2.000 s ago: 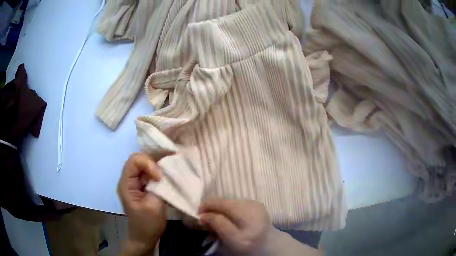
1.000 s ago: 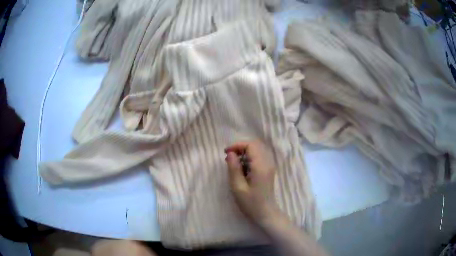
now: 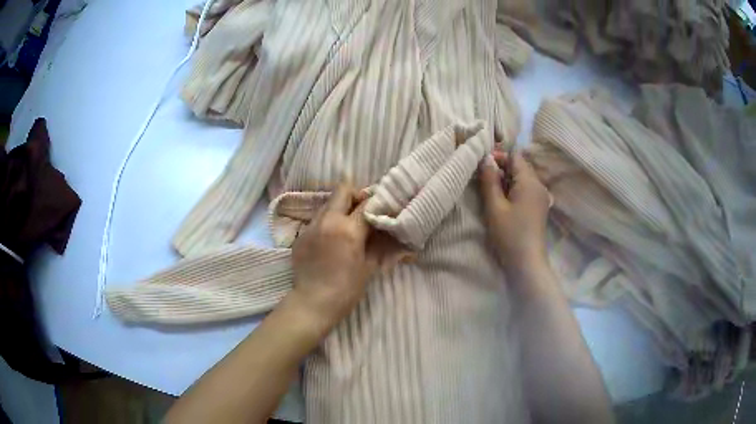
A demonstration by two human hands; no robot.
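A beige ribbed knit top (image 3: 398, 339) lies in front of me, with one sleeve (image 3: 199, 288) spread to the left. Its high collar (image 3: 431, 182) is raised between my hands, with its opening showing. My left hand (image 3: 336, 240) grips the collar's left end, near its base. My right hand (image 3: 514, 203) is at the collar's right end with fingers bent on the fabric. A small dark spot shows by the right fingers; I cannot tell if it is a tool.
Another beige ribbed top (image 3: 365, 91) lies beyond. A loose heap of beige tops (image 3: 646, 199) is at right, with more fabric (image 3: 655, 41) further back. A white cord (image 3: 124, 170) and dark maroon cloth (image 3: 37, 190) are on the left. The white tabletop's near edge (image 3: 141, 377) curves below.
My left hand has come up from the bottom edge onto the collar. My right hand has moved up and right to the collar. The collar, flat before, is now lifted and bunched.
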